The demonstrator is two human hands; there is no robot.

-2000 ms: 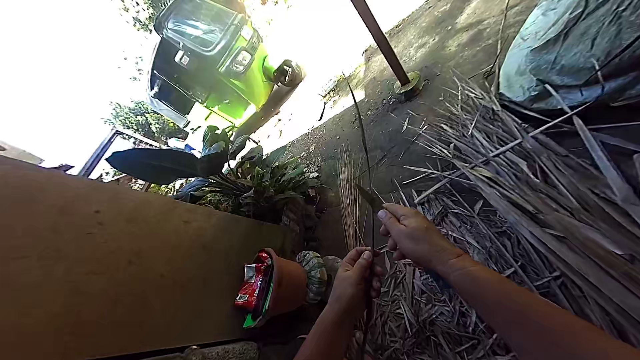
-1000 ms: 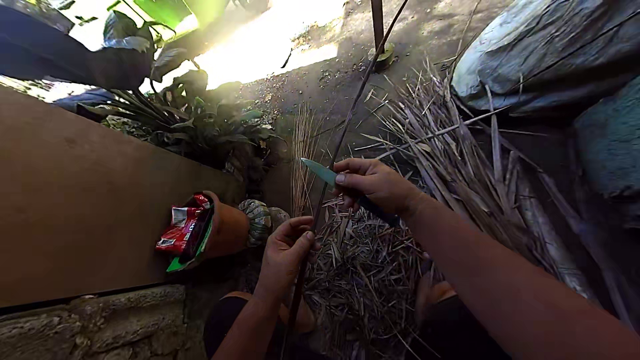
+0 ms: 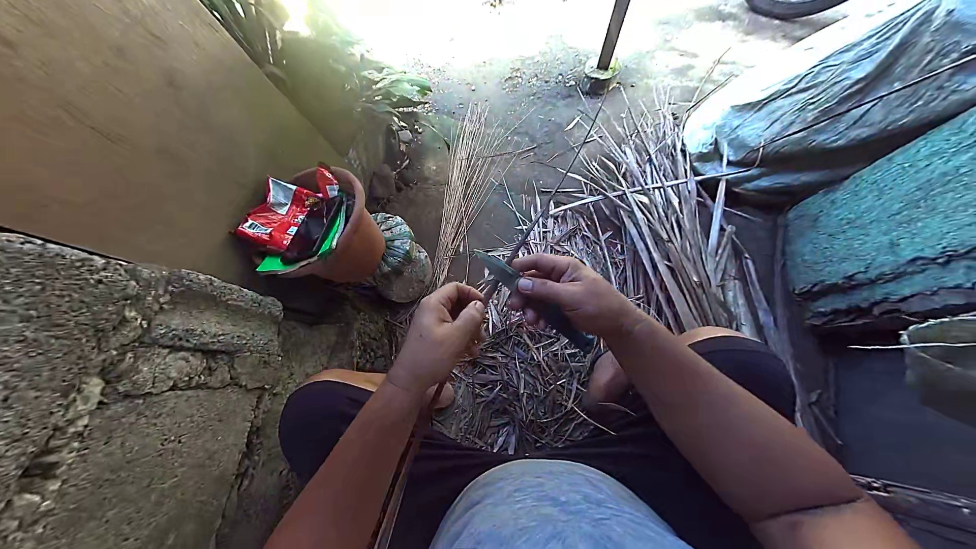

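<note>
My right hand point(image 3: 568, 293) grips a knife point(image 3: 499, 268) by its dark handle, the blade pointing up and left against a long thin dark palm frond strip point(image 3: 545, 206). The fingers of my left hand point(image 3: 442, 328) pinch the same strip just below the blade. The strip runs from the ground ahead, between my hands, down past my left forearm. Under my hands lies a pile of dry leaf shavings point(image 3: 526, 389). Beyond my left hand is a bundle of thin pale sticks point(image 3: 465, 183).
At left stand a terracotta pot point(image 3: 366, 236) holding red wrappers, a board point(image 3: 152, 130) and a stone wall point(image 3: 130, 412). Dry fronds point(image 3: 663, 236) lie at right, near a tarp-covered heap point(image 3: 823, 114) and a bucket point(image 3: 942, 366). A metal post point(image 3: 612, 34) stands ahead.
The view has tilted down strongly, so the green vehicle no longer shows. Both hands remain on the knife and strip, with the blade now close to my left fingers.
</note>
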